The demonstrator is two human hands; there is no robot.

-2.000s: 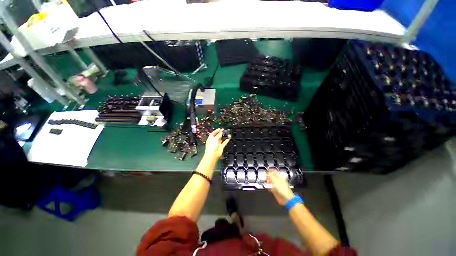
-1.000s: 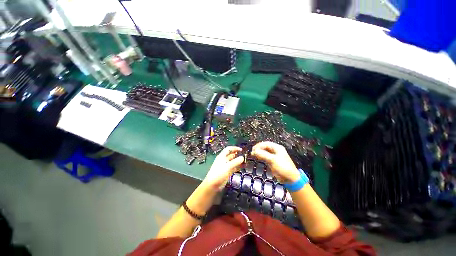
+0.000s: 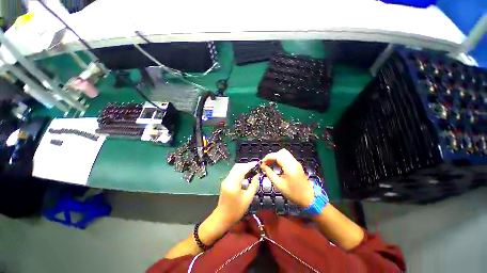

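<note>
My left hand (image 3: 236,187) and my right hand (image 3: 286,180) meet above the black component tray. A small dark module (image 3: 258,169) is pinched between their fingertips; its details are too small to tell. The component tray (image 3: 309,155) lies at the front edge of the green bench, with rows of pockets, some with shiny surfaces. My hands hide its middle and left part. A loose parts pile (image 3: 259,123) of small brown-silver pieces lies just behind the tray and spreads to its left.
Tall stacked black trays (image 3: 392,128) stand at the right, a smaller black stack (image 3: 297,81) behind the pile. A black cabled tool (image 3: 199,128) lies among the parts. A black and white device (image 3: 158,123) and a white sheet (image 3: 68,152) with small dark pieces are at the left.
Two seconds ago my hands were apart, the right one at the tray's front; now they are together at the module. Since one second ago the view has swung back and the hands remain together.
</note>
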